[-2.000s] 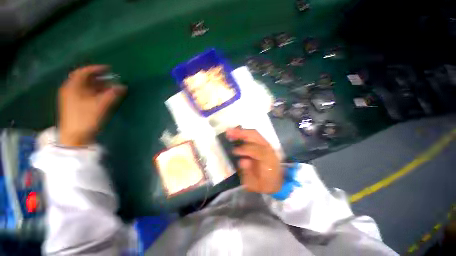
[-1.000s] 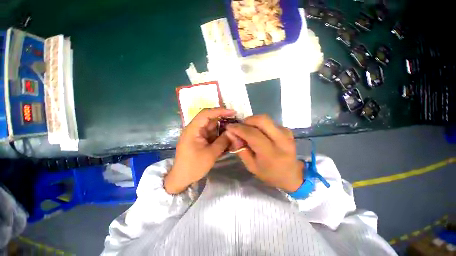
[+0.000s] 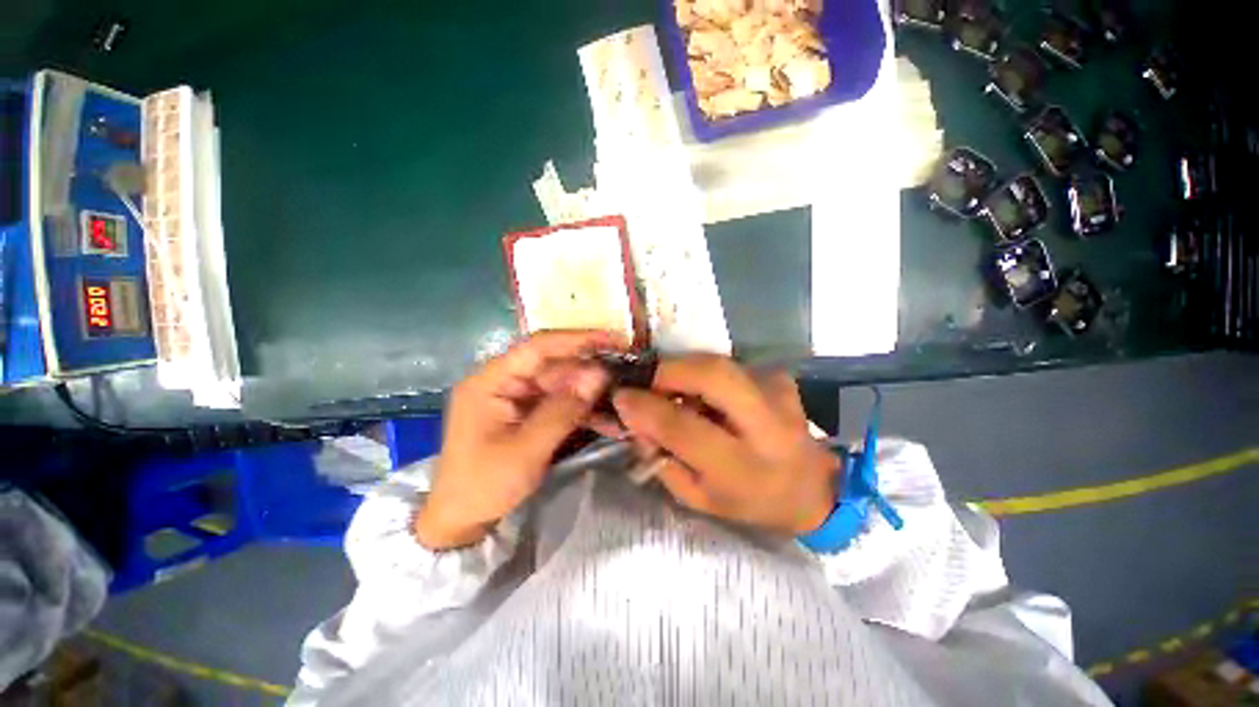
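Observation:
A small black housing (image 3: 628, 370) sits between the fingertips of both hands, just below the red-bordered pad. My left hand (image 3: 514, 431) grips its left side. My right hand (image 3: 732, 439) is at its right side and also has the pale end of a thin tool, likely tweezers (image 3: 649, 467), showing under its fingers. The tool's tip is hidden. The cream pad (image 3: 570, 282) lies just beyond my hands. A white adhesive sheet (image 3: 663, 207) with small marks lies right of the pad.
A blue-purple bin (image 3: 859, 62) of tan scraps stands at the top on white paper strips (image 3: 856, 276). Several black housings (image 3: 1023, 272) lie loose at right. A blue unit (image 3: 83, 228) with red displays and stacked sheets (image 3: 187, 249) stand at left.
From one second ago, the view has shifted, so the bench things sit further right. Both hands stay together at the housing. Two seconds ago the hands were apart, the left raised at far left.

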